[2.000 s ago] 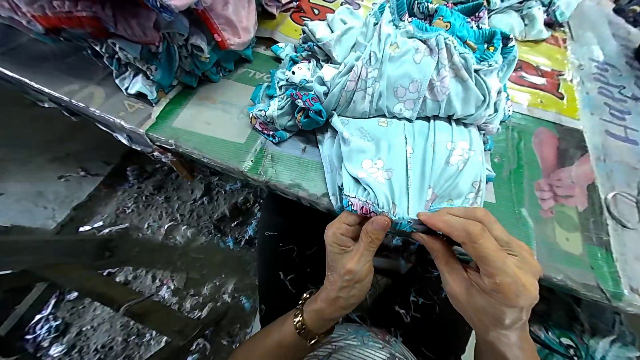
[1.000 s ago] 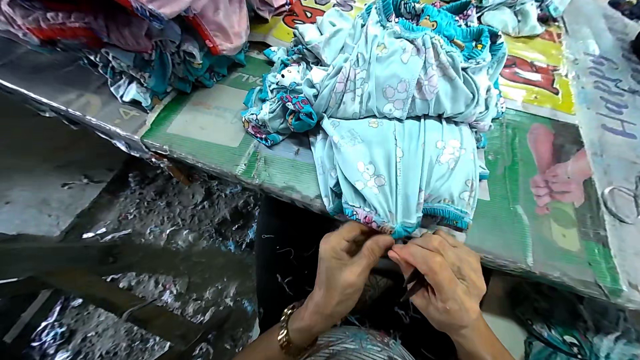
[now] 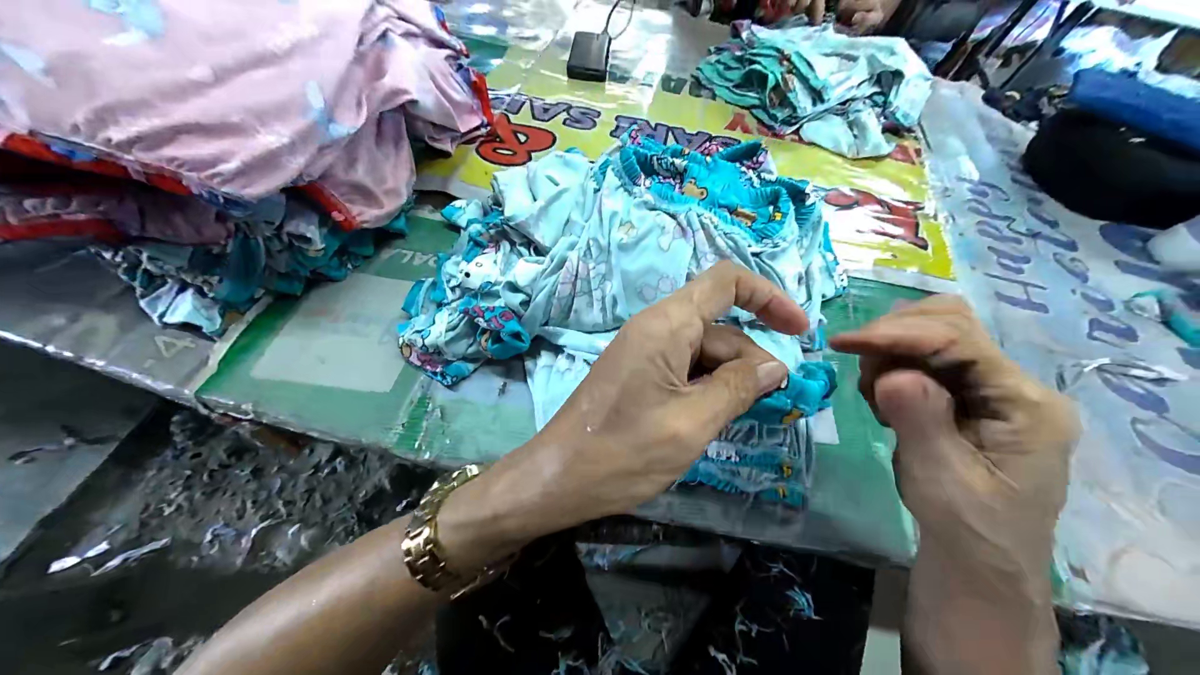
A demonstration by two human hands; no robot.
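Light-blue printed garments with teal gathered edges [image 3: 647, 244] lie bunched in a pile on the table. My left hand [image 3: 656, 403], a gold-coloured bracelet on its wrist, is over the near part of this pile. Its thumb and a bent finger are close together beside a teal elastic edge [image 3: 797, 389]; whether they pinch the cloth cannot be told. To the right of the pile is my right hand [image 3: 975, 431], raised, blurred and with bent fingers, apart from the cloth. A dark patch shows inside its curl, too unclear to name. Folded teal edges [image 3: 750, 478] show below my left hand.
Pink garments with red trim [image 3: 234, 103] are stacked at the left. Another light-blue garment heap [image 3: 825, 84] is at the back, near a person's hand [image 3: 862, 14]. A small black box with a cord [image 3: 589, 56] and a black cloth item [image 3: 1106, 169] lie on the printed table covering.
Both hands have come away from the garment's near edge, up and to the right, and are now farther apart. The near panel, spread flat before, is now largely out of sight. The view has shifted.
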